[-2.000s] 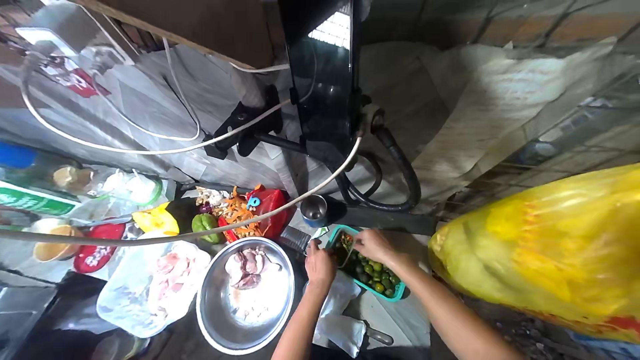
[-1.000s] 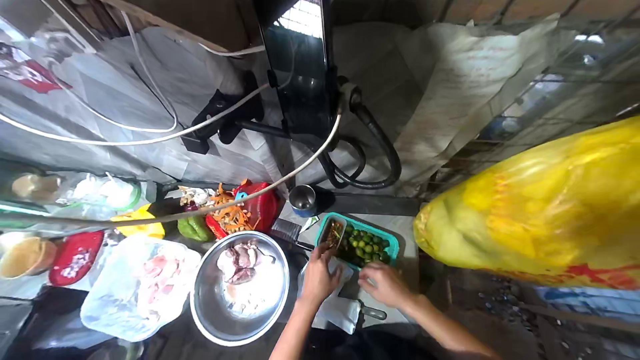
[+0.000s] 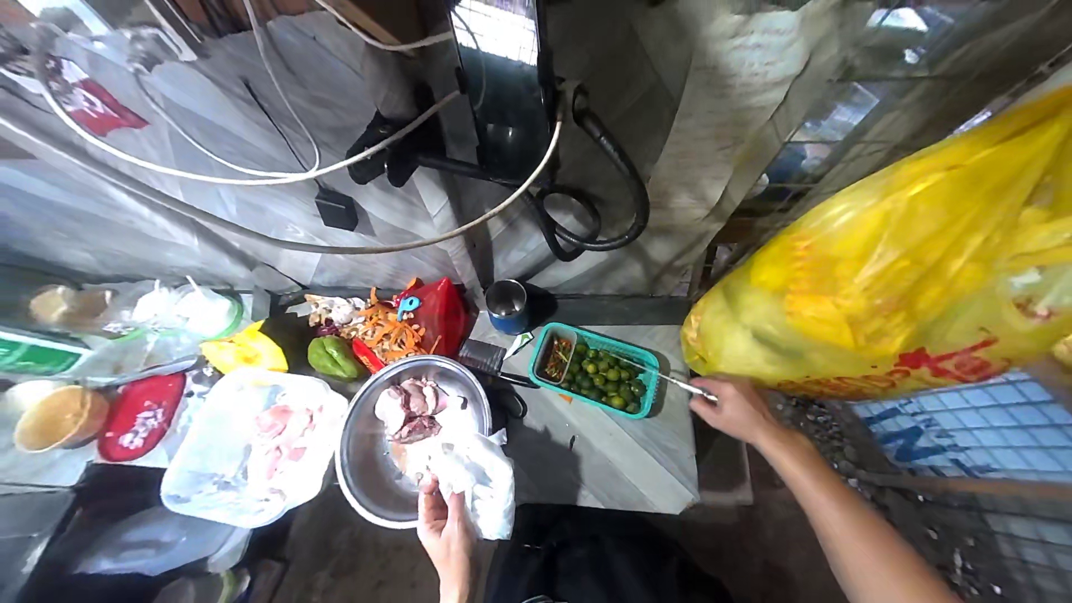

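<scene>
My left hand [image 3: 444, 523] pinches a crumpled white plastic bag [image 3: 486, 490] over the right rim of a steel bowl [image 3: 356, 452], which holds pieces of raw meat [image 3: 414, 410]. Out to the right, my right hand [image 3: 737, 410] grips the handle of a knife [image 3: 682, 385]. Its thin blade points left over a teal plastic basket [image 3: 651, 402] of small green citrus fruits [image 3: 607, 377]. Inside the basket's left end, a small clear container [image 3: 556, 358] holds chili peppers.
Left of the bowl lie a clear tub [image 3: 209, 444] of pale meat, a green pepper [image 3: 333, 358] and a red bag [image 3: 440, 314] with peelings. A steel cup [image 3: 507, 306] stands behind. A large yellow plastic bag [image 3: 888, 276] bulges at right; a white cable [image 3: 335, 249] crosses above.
My hands have moved apart from the basket. My left hand is now at the bowl with the white bag; my right hand has moved right and now holds the knife.
</scene>
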